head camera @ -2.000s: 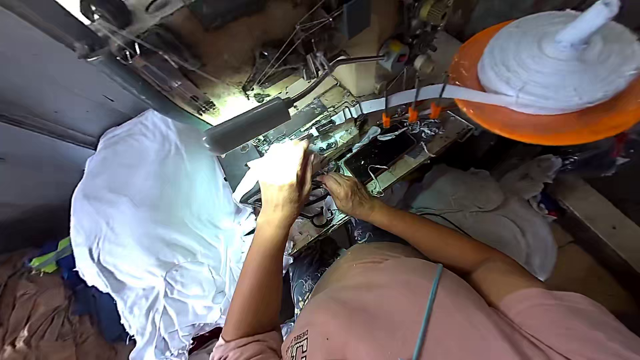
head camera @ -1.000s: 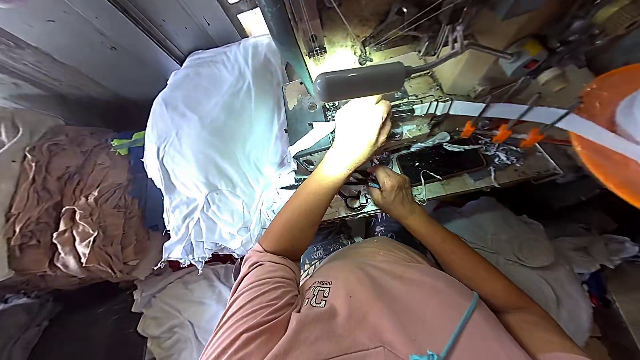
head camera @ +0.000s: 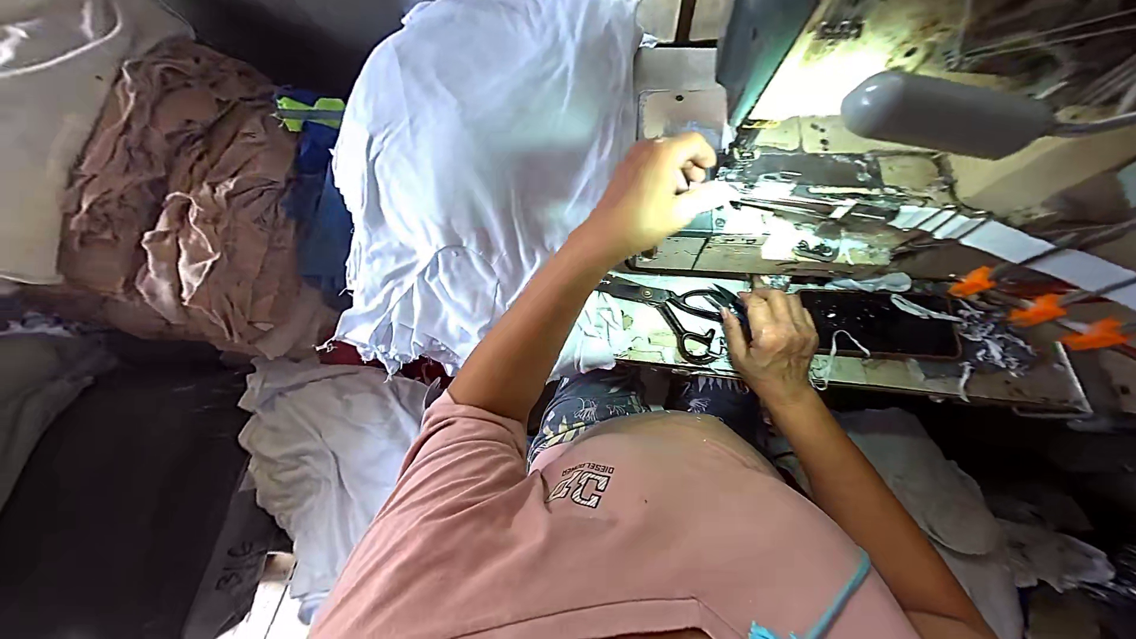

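Observation:
My left hand [head camera: 657, 191] is beside the needle area of a sewing machine [head camera: 763, 164], fingers curled; glare hides whether it holds anything. My right hand [head camera: 772, 333] rests at the table's near edge, closed around a small dark pointed tool [head camera: 732, 306], seemingly thread snips. Just left of it lie black-handled scissors [head camera: 666, 306]. A white fabric tape [head camera: 1021, 248] runs in from the right through wire guides with orange clips [head camera: 1038, 309]. A large heap of white cloth [head camera: 479, 169] hangs left of the machine.
A grey lamp head [head camera: 945, 115] is over the machine bed. A black phone [head camera: 879, 324] and thread scraps [head camera: 994, 342] lie right of my right hand. Brown cloth [head camera: 191, 204] is piled at far left, with pale cloth [head camera: 333, 461] below the white heap.
My left hand has moved left, off the spot under the lamp where it was a second ago. The view has swung left, and the orange tape reel is out of sight.

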